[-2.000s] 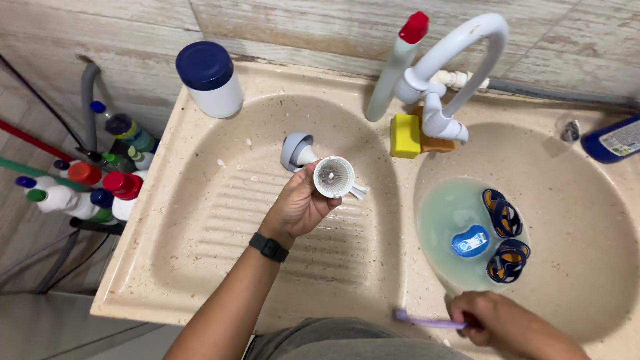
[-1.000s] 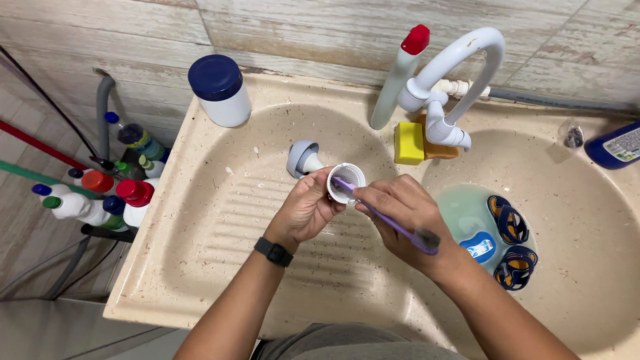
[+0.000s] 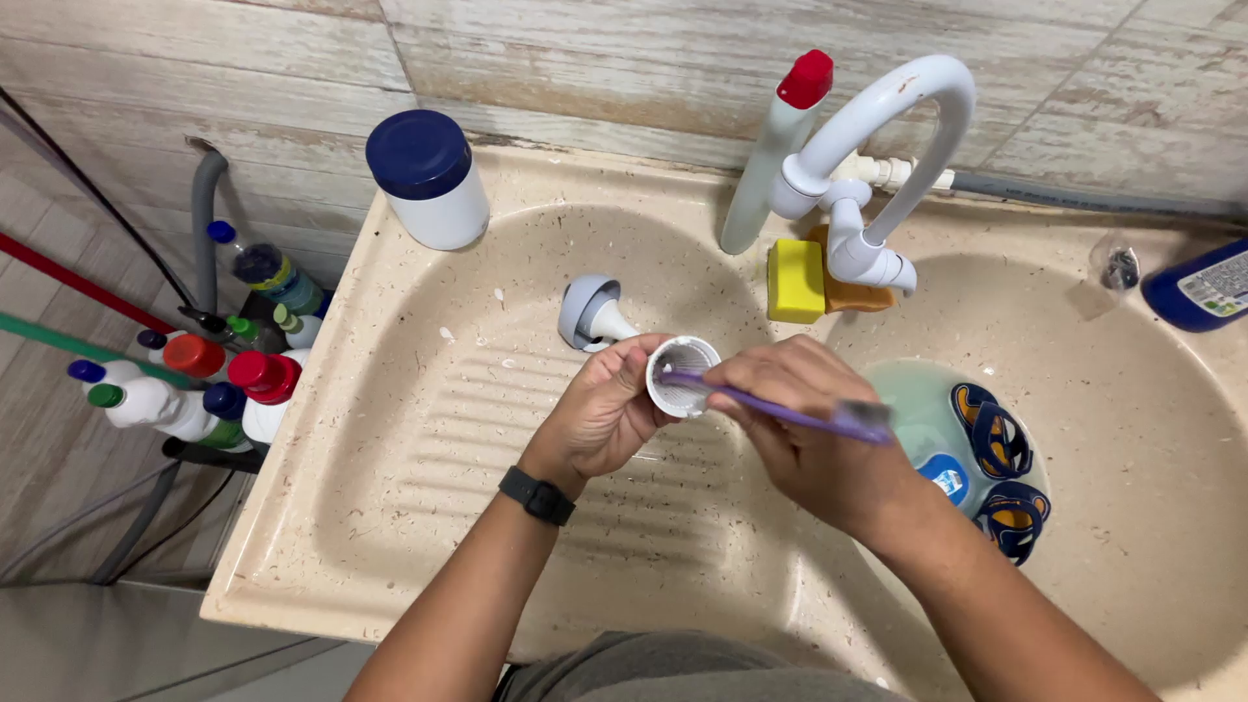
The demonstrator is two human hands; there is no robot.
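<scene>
My left hand [image 3: 609,409] grips a small white plastic cup-shaped part [image 3: 682,348] with a ribbed inner wall, its opening turned up. In my right hand [image 3: 819,439] is a purple double-ended brush [image 3: 780,410]; one end reaches into the part, and the blurred bristles of the other point right. Just behind my left hand, a grey and white plastic piece [image 3: 590,310] lies in the ribbed left basin. A pair of small dark blue and orange sandals [image 3: 1004,468] and a blue and white object [image 3: 944,478] are in cloudy water in the right basin.
A white faucet [image 3: 902,93] arches over the double sink [image 3: 278,585]. Around the rim stand a blue-lidded white jar [image 3: 439,190], a red-topped bottle [image 3: 765,166], a yellow sponge [image 3: 796,281] and a blue bottle [image 3: 1204,288]. Several cleaning bottles [image 3: 175,409] stand at the left.
My right hand has moved from near the sink's front edge to the white part, bringing the purple brush into its opening. My left hand still holds the part.
</scene>
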